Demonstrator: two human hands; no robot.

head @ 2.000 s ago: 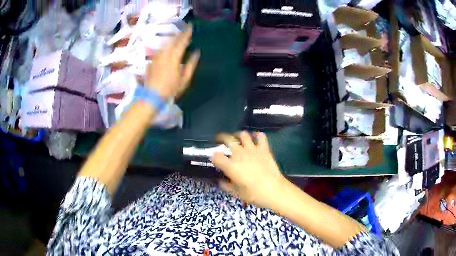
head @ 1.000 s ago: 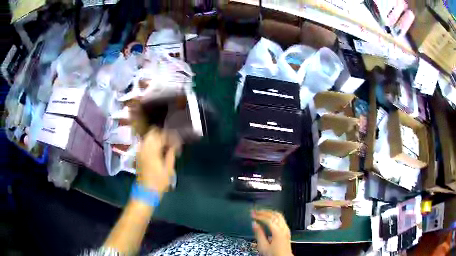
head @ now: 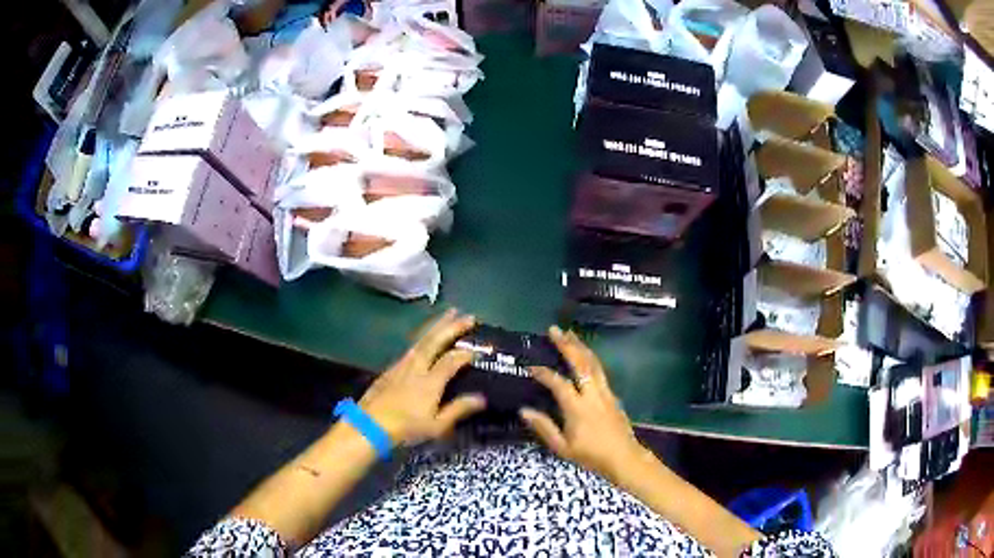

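Note:
A small black retail box (head: pixel 504 376) with white lettering lies at the bench's front edge, close to my body. My left hand (head: pixel 425 381) grips its left side and my right hand (head: pixel 578 398) grips its right side. Fingers cover both ends of the box. More closed black boxes (head: pixel 650 142) stand stacked just beyond, right of centre, some with a dark purple side showing. A lower black box (head: pixel 619 278) sits at the near end of that stack.
Open boxes (head: pixel 779 281) with raised brown flaps stand in a row at right, beside an open carton (head: pixel 940 234). White plastic bags (head: pixel 376 234) lie in rows left of centre. Lilac boxes (head: pixel 180 196) are stacked at left. A blue crate (head: pixel 772 507) is below the bench edge.
A second ago my left hand was over the white bags with a dark, blurred object, and my right hand was empty. Now both hands are on one black box at the front edge.

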